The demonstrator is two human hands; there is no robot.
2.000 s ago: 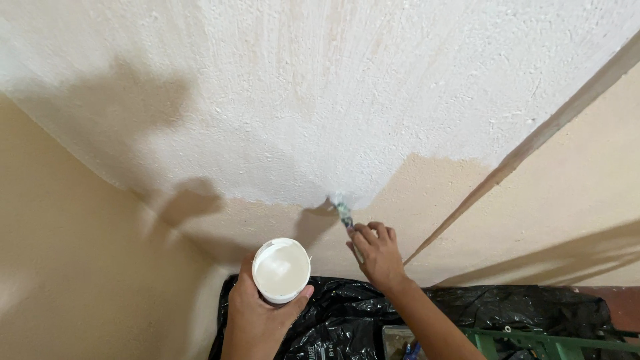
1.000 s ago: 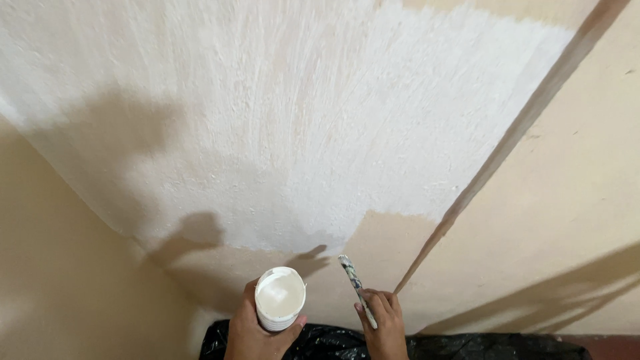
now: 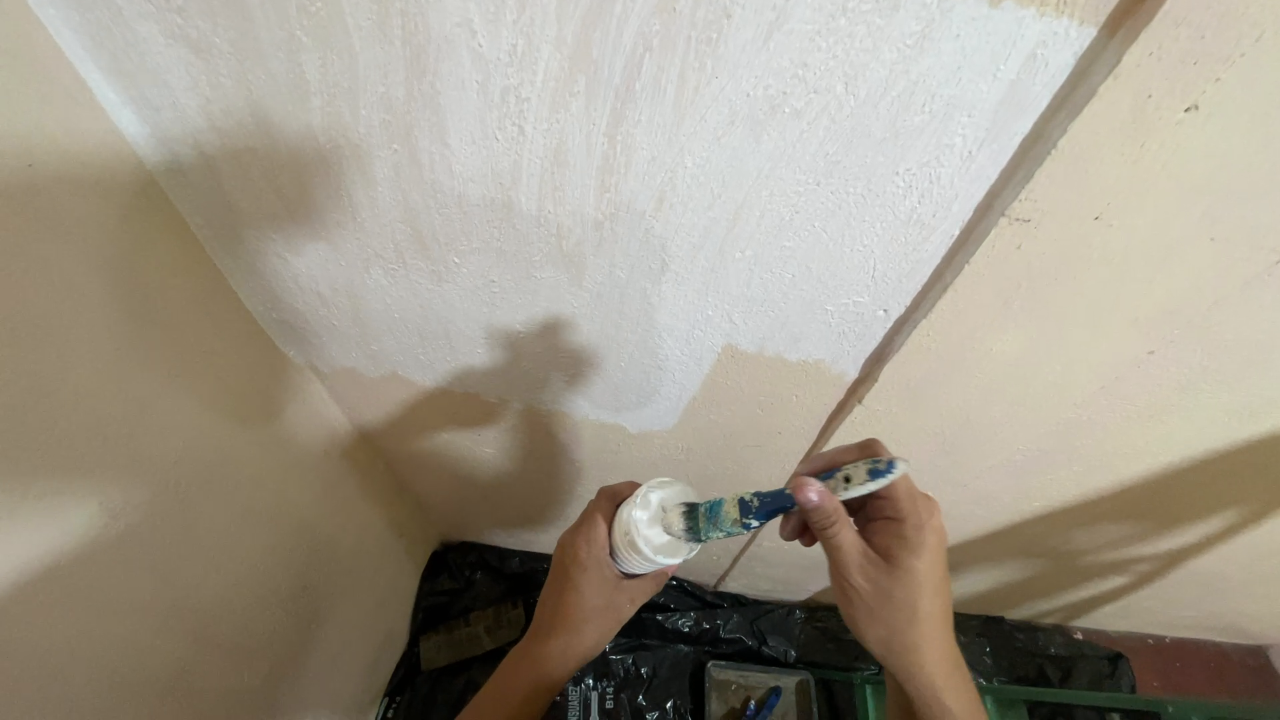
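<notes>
My left hand is wrapped around a small white plastic tub of white paint, its open top facing me. In my right hand is a paintbrush with a blue and white, paint-flecked handle, gripped between thumb and fingers. The brush's bristles are at the mouth of the tub, over or in the paint; how deep cannot be told. Beyond the hands is a textured wall with a fresh white paint coat, whose uneven lower edge borders beige wall.
Black plastic sheeting lies along the wall's foot. On it are a clear tray holding a blue-handled tool and a flat brownish piece. A green frame, perhaps a ladder, is at lower right. A brown strip edges the painted section.
The brush was against the wall two seconds ago, then off it at one second; now its bristles are at the tub, in front of my left hand. The tub has stayed in my left hand.
</notes>
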